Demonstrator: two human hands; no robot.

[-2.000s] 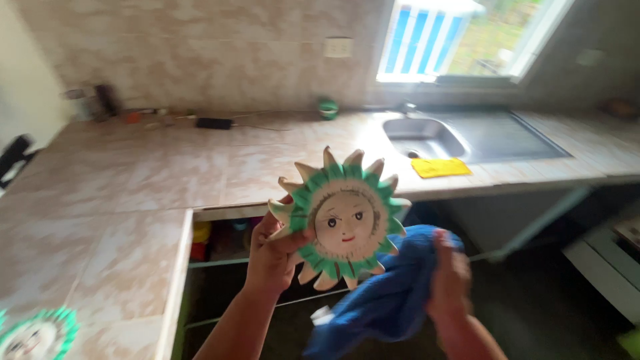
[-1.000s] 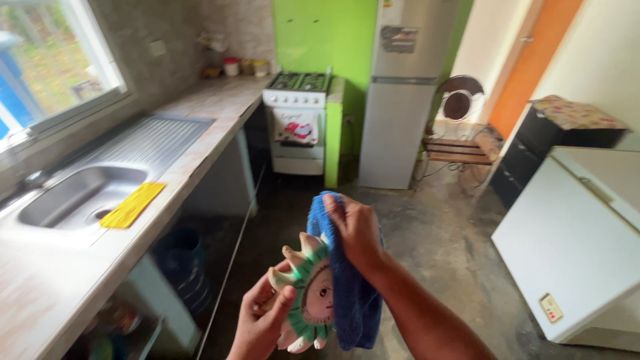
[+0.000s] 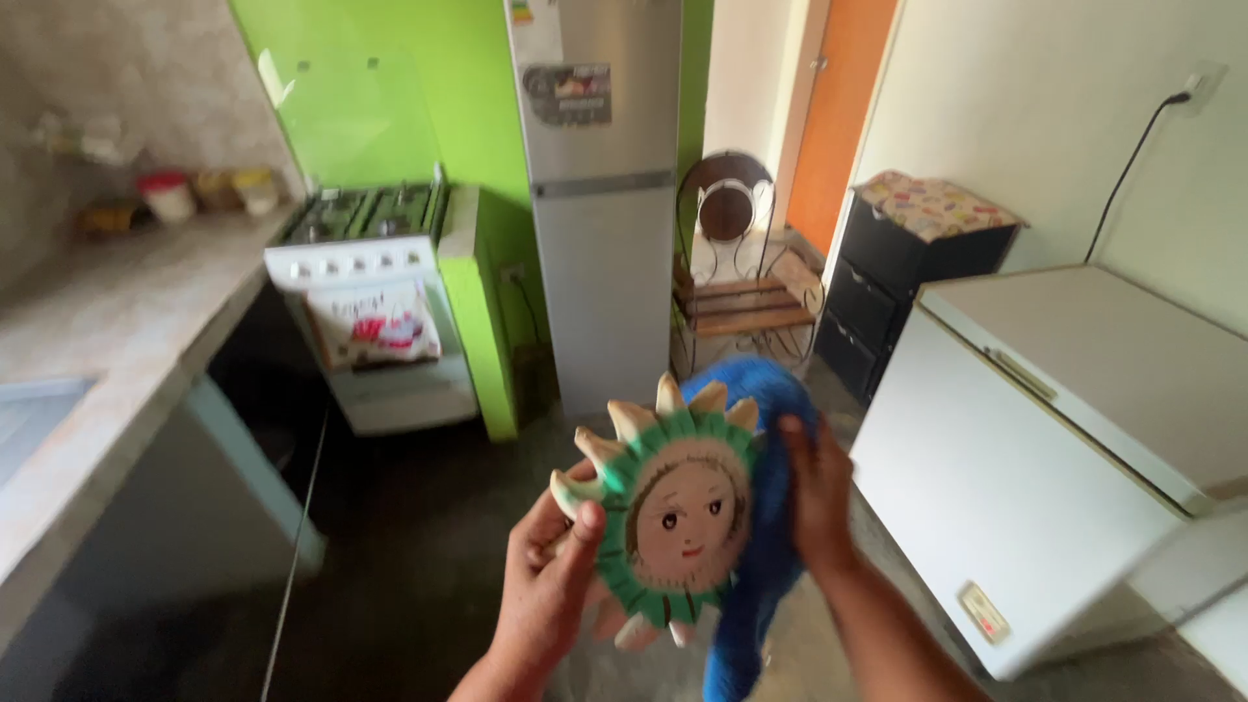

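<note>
A painted sun-shaped ornament (image 3: 687, 517), with a face, a green ring and cream pointed rays, is held up in front of me. My left hand (image 3: 561, 561) grips its left edge, thumb on the front. My right hand (image 3: 819, 487) holds a blue cloth (image 3: 756, 575) against the ornament's right edge, and the cloth hangs down below it. Some right-hand fingers are hidden behind the cloth.
A tiled counter (image 3: 127, 302) runs along the left towards a white gas stove (image 3: 366, 263). A grey refrigerator (image 3: 609, 263) stands ahead, beside a metal-and-wood chair (image 3: 746, 292). Black drawers (image 3: 868, 283) and a white chest freezer (image 3: 1033, 468) are on the right.
The view has swung right from the sink towards the stove and freezer. One second ago the cloth covered part of the ornament's face; now the face shows and the cloth is at its right edge.
</note>
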